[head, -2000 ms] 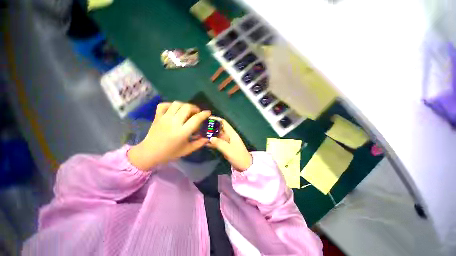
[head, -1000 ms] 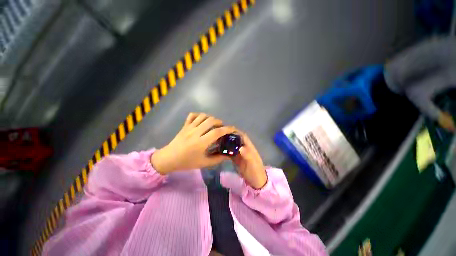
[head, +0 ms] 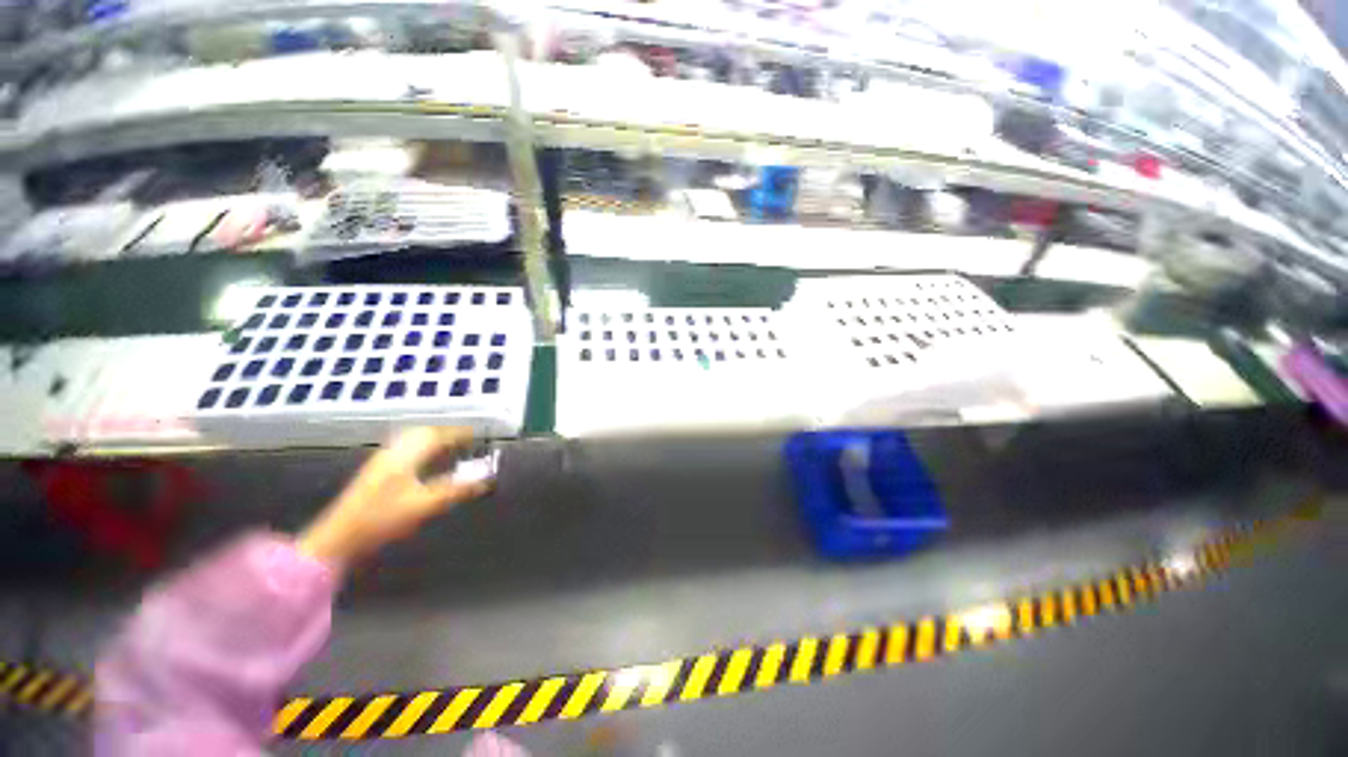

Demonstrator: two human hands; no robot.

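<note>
My left hand (head: 387, 496) reaches in from the lower left in a pink sleeve. A small bright-edged thing, seemingly a watch head (head: 476, 470), is between its thumb and fingers, blurred. The hand is just in front of the near edge of a white tray (head: 355, 422). The tray has rows of dark watch heads in its pockets, with a few pockets at its right side looking empty. My right hand is not in view; only a bit of pink sleeve shows at the bottom edge.
More white trays (head: 673, 407) with small dark items stand to the right along the bench. Racking shelves (head: 769, 133) run behind. A blue basket (head: 865, 496) is below the bench edge. Yellow-black floor tape (head: 739, 666) crosses the floor. A blurred red thing (head: 118, 503) is at left.
The view has swung from the floor to a bench with trays. My hands have parted: the left reaches forward with the small thing, and the right has left the picture.
</note>
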